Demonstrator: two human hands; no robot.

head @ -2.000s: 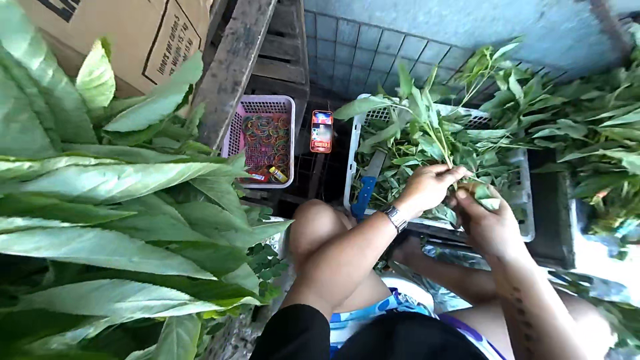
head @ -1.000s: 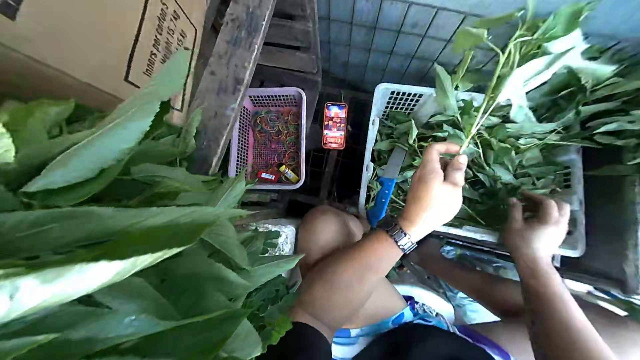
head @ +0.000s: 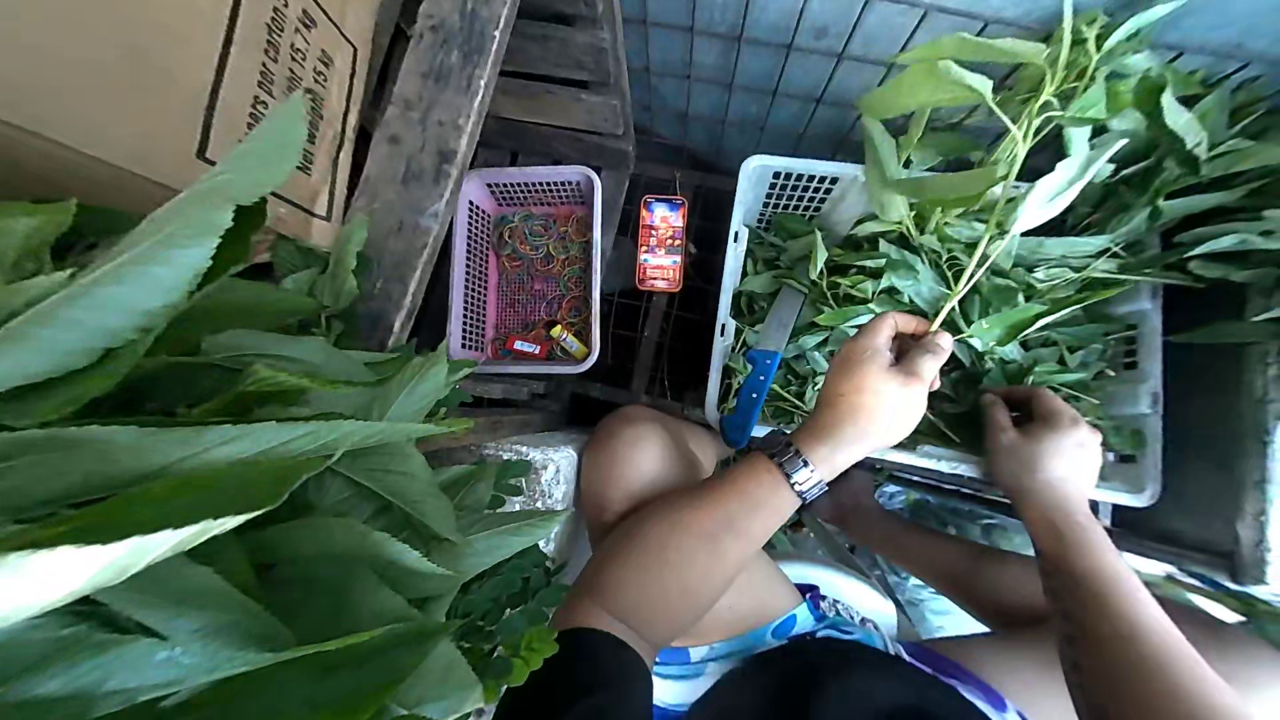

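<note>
My left hand (head: 880, 385), with a metal-link watch at its wrist, pinches the cut ends of several leafy green stems (head: 1000, 225) that fan up and to the right. Lower and to the right, my right hand (head: 1045, 440) hovers at the near side of a white plastic basket (head: 728, 290); its fingers are slightly curled, and whether they touch a leaf is hard to tell. Loose green leaves (head: 900, 270) fill the basket. A knife with a blue handle (head: 752, 398) lies at the basket's left side, its blade resting on the leaves.
A pink plastic basket (head: 458, 290) of rubber bands stands left of a lit smartphone (head: 662, 243). Large leaves (head: 220, 450) crowd the left side below a cardboard carton (head: 120, 90). A wooden plank (head: 425, 150) leans beside slatted wood. More greens (head: 1220, 190) lie at the far right.
My hands were close together at the stems; my right hand has come away, down and to the right. My left hand keeps hold of the stems. The view has shifted somewhat.
</note>
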